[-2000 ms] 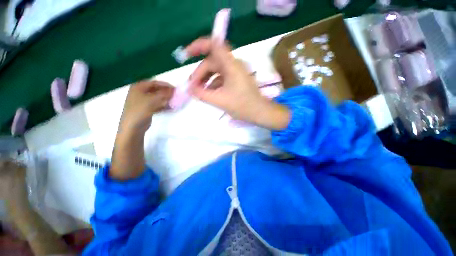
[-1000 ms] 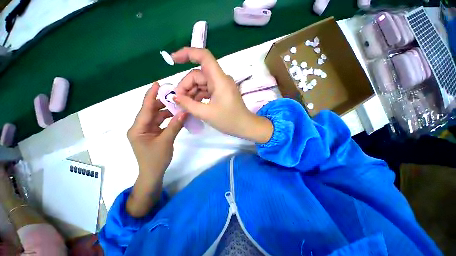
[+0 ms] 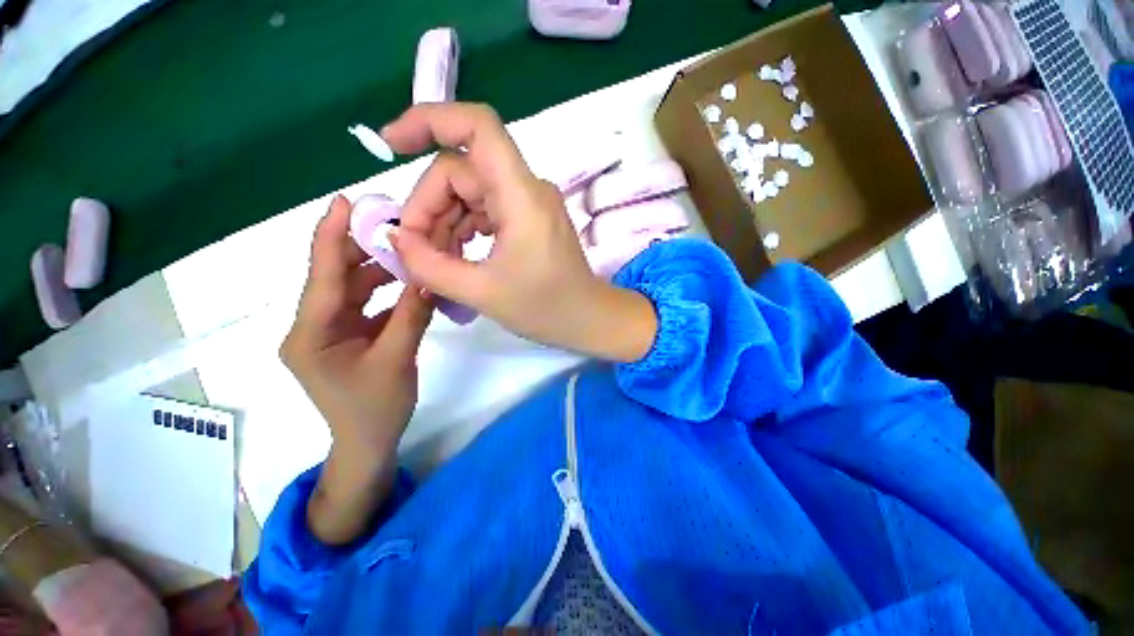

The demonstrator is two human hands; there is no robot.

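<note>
A pink device (image 3: 377, 232) is held up in my left hand (image 3: 357, 336), between thumb and fingers, over the white table. My right hand (image 3: 504, 236) is against the device's upper end, with thumb and a finger pinched at a dark spot there; what they pinch is too small to tell. A small white piece (image 3: 372, 142) sticks out at the tip of my right index finger, away from the device. Part of the device's lower end is hidden behind my fingers.
Open cardboard box (image 3: 858, 186) with scattered white pieces. Clear blister trays (image 3: 1038, 255) of pink devices and a grid sheet (image 3: 1079, 106) at right. Pink devices on the green belt (image 3: 249, 137) and white table (image 3: 504, 360). Label sheet (image 3: 162, 491) and another person's arm at left.
Since two seconds ago, my left hand has turned up and both hands have met at the device. In the last second they have kept this hold, slightly further left; the belt devices have shifted left.
</note>
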